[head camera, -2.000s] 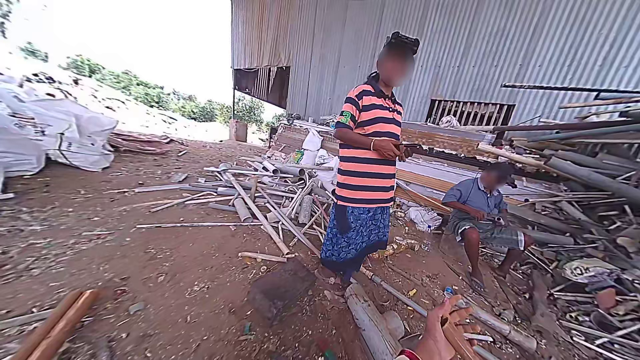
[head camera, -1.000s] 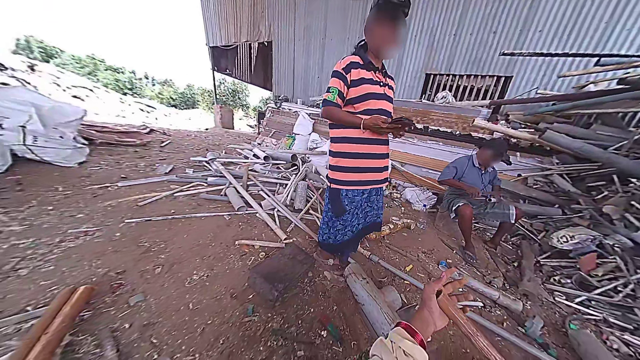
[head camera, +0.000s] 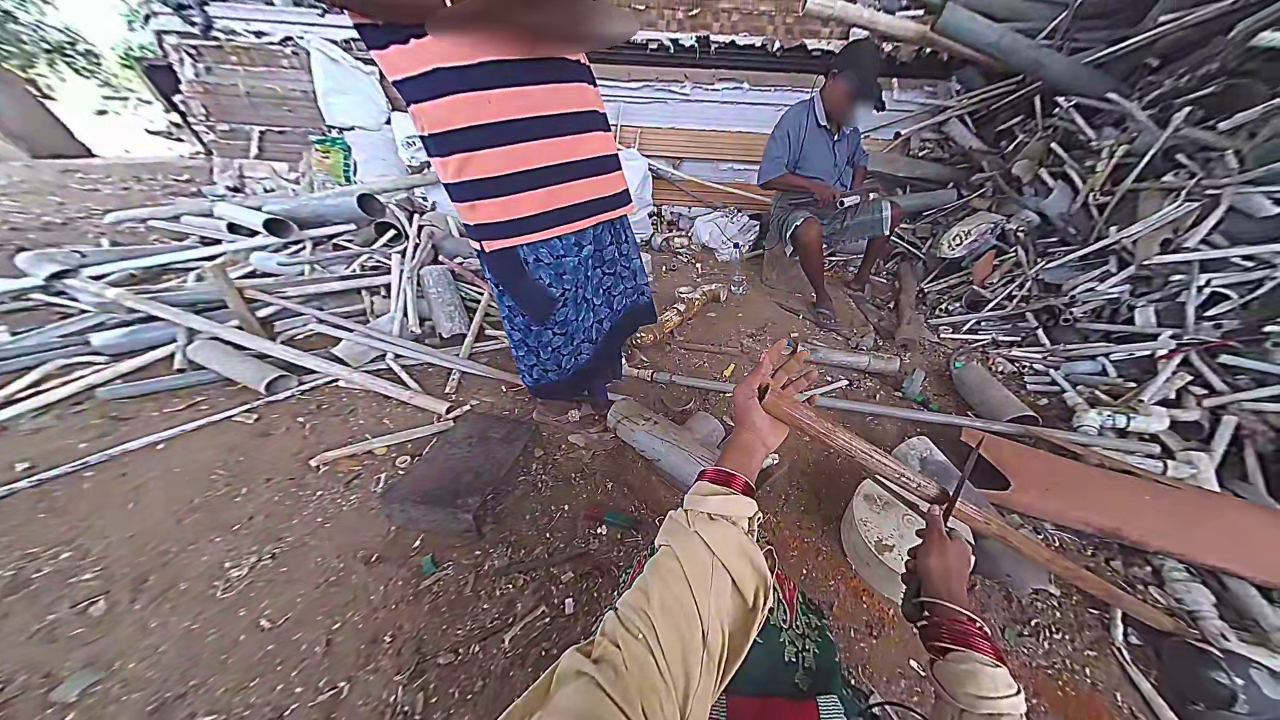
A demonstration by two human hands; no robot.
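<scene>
My left hand (head camera: 768,398), with red bangles at its wrist, supports the near-left end of a long wooden pole (head camera: 870,455), palm up, fingers partly spread. The pole slants down to the right past my right hand (head camera: 940,565), which is closed on the handle of a dark blade tool (head camera: 965,475). That blade points up and lies against or just beside the pole; contact cannot be told. Beneath the pole is a round, dirty white container (head camera: 880,540).
A person in a striped shirt (head camera: 530,140) stands ahead; another person (head camera: 820,170) sits farther back. Old pipes (head camera: 240,365) lie heaped at left, with a larger scrap heap (head camera: 1130,230) at right. A dark block (head camera: 460,475) and a grey pipe (head camera: 660,440) lie on the ground.
The view has swung down and right, bringing my right hand and the blade into sight. My left hand stays at the pole's end.
</scene>
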